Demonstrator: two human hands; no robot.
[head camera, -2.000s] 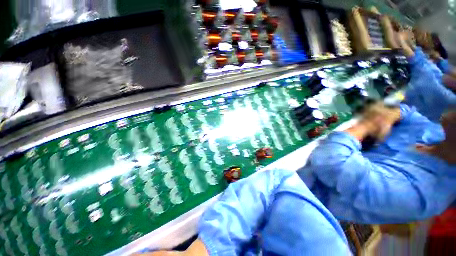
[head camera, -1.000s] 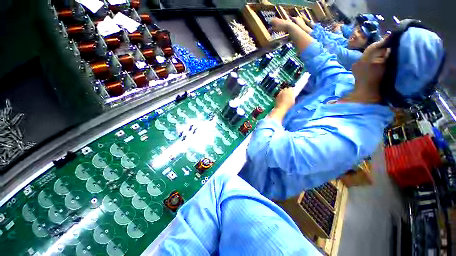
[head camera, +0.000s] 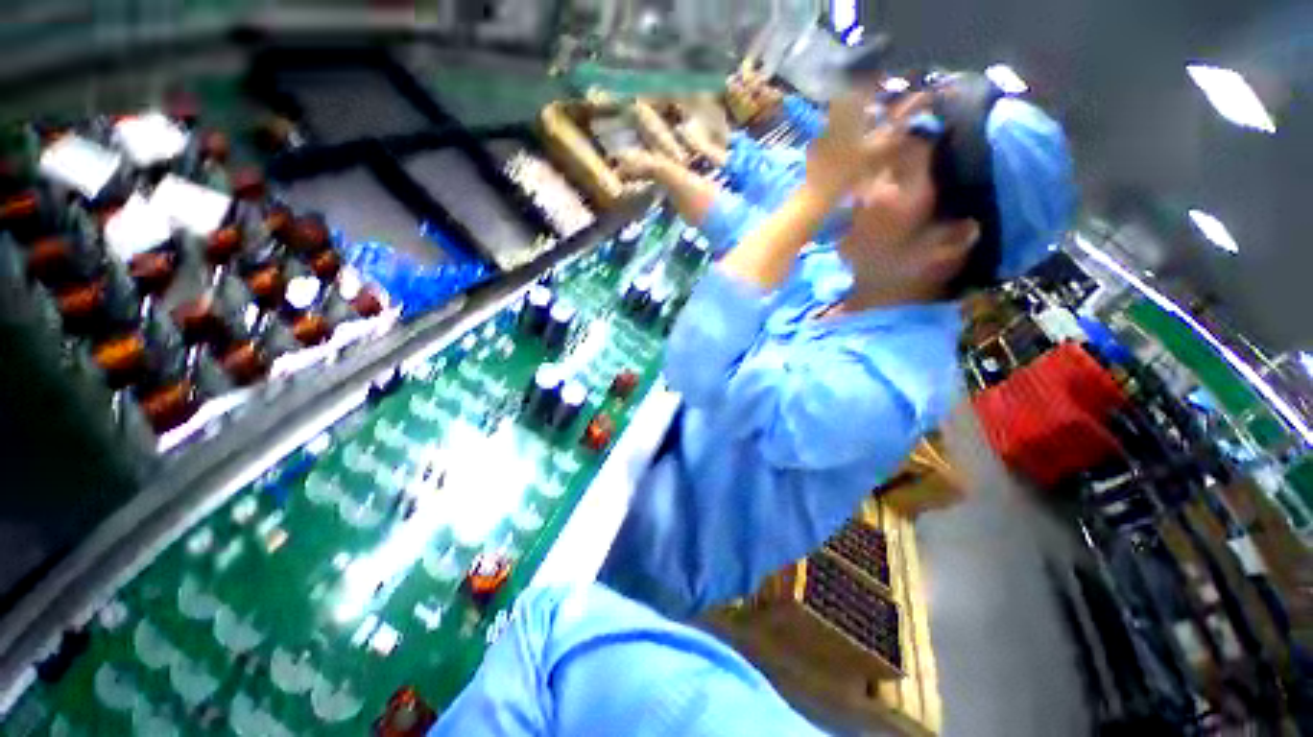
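Note:
A long green circuit board (head camera: 331, 576) lies in front of me on the line, with rows of pale rounded outlines and a bright glare spot. A copper-orange coil (head camera: 488, 576) stands near its right edge, and another coil (head camera: 408, 714) is at the bottom edge of the picture. Dark capacitors with pale tops (head camera: 547, 396) stand farther along the line. A blue sleeve (head camera: 619, 677) at the bottom covers part of the board's edge. Neither of my hands shows. The picture is somewhat blurred.
A tray of coils (head camera: 187, 288) with white slips is at the left, beside blue parts (head camera: 418, 271). A person in blue (head camera: 806, 418) stands at the right, one hand raised near the face. Wooden boxes (head camera: 864, 590) and a red stack (head camera: 1051, 415) are beyond.
The view has swung right and up, so the board and coil tray sit farther left. The neighbouring person's hand has risen from the line towards the face.

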